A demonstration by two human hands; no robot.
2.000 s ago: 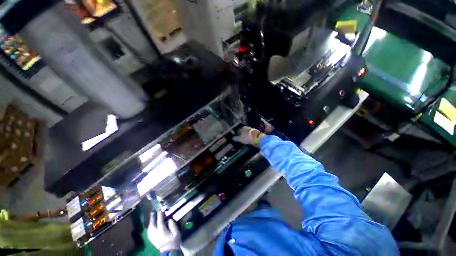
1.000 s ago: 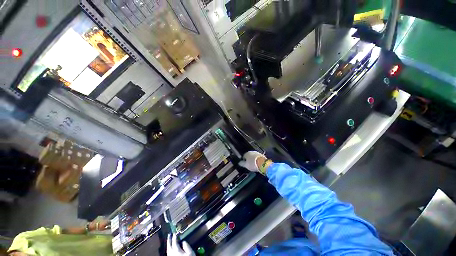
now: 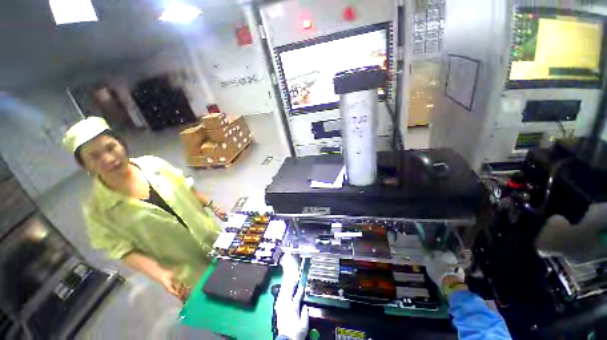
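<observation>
A power supply board (image 3: 366,280) with silver blocks and orange-brown parts lies in the black test fixture (image 3: 373,192), under its raised head and a clear plate. My right hand (image 3: 444,267), white-gloved with a blue sleeve, is at the board's right end; its fingers are blurred, so its hold cannot be told. My left hand (image 3: 291,309), white-gloved, is upright at the board's left end, beside the fixture's front corner; its grip cannot be told. A second board (image 3: 251,237) lies on the green mat (image 3: 200,317), left of the fixture.
A person (image 3: 150,206) in yellow-green stands left of the mat, one hand near its edge. A black block (image 3: 236,282) is on the mat. The silver press cylinder (image 3: 359,136) rises from the fixture head. Grey test cabinets stand behind. A second fixture (image 3: 579,246) is at right.
The view has swung up and left, bringing the person, the mat and the black block into sight. Both hands remain near the board's ends.
</observation>
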